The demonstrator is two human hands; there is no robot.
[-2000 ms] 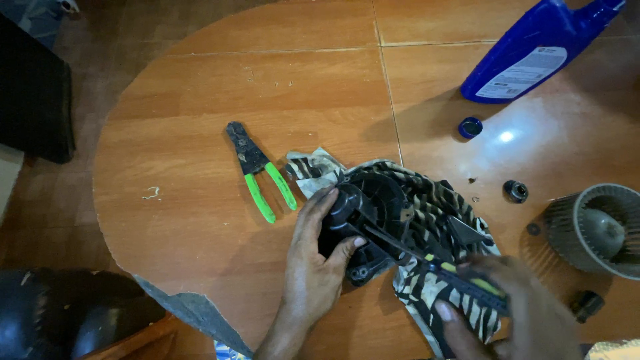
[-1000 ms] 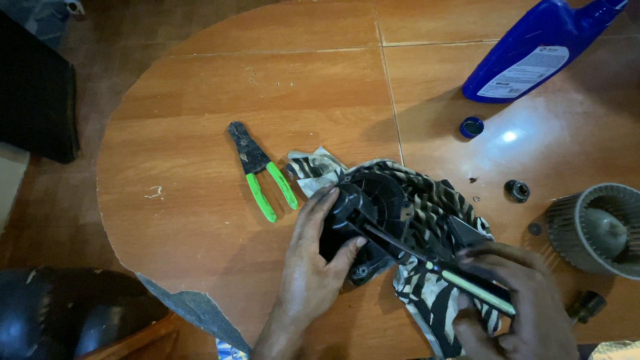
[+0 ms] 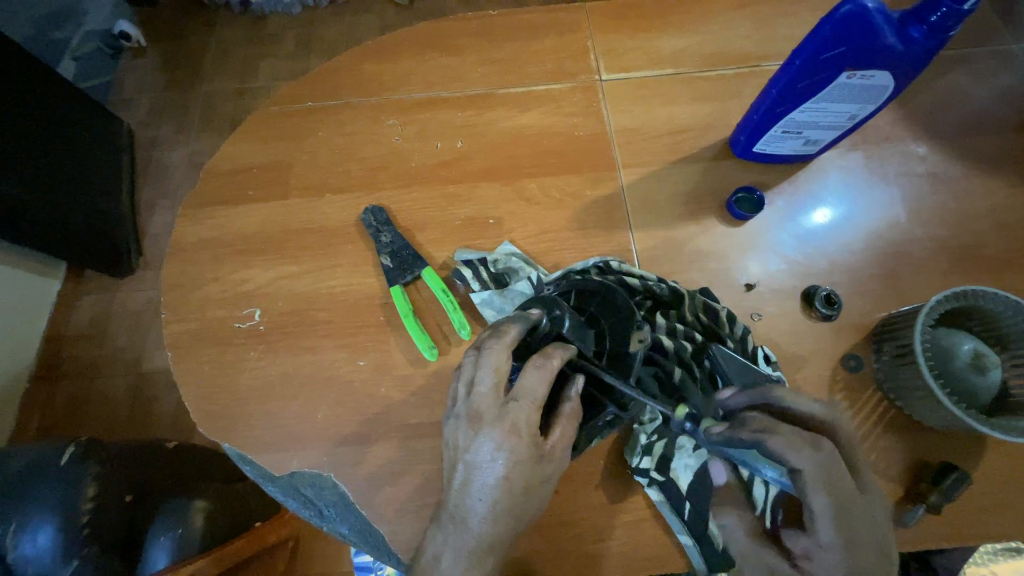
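Note:
A black plastic motor housing (image 3: 600, 320) rests on a striped cloth (image 3: 680, 312) near the table's front. My left hand (image 3: 508, 416) grips its left side, with the fingers curled over the rim. In my right hand (image 3: 792, 472) is a screwdriver (image 3: 624, 386), whose shaft runs leftward into the housing; its tip is hidden near my left fingers. The screwdriver's handle is blurred and partly covered by my right fingers.
Wire strippers (image 3: 404, 264) with green handles lie left of the cloth. To the right are a blower wheel (image 3: 944, 360), a small black fitting (image 3: 822, 303) and a dark part (image 3: 936, 492). A blue bottle (image 3: 832, 88) stands behind its cap (image 3: 746, 203).
My left hand has shifted its hold on the housing, and its fingers now lie more over the front. My right hand still holds the screwdriver but its fingers have changed position on the handle.

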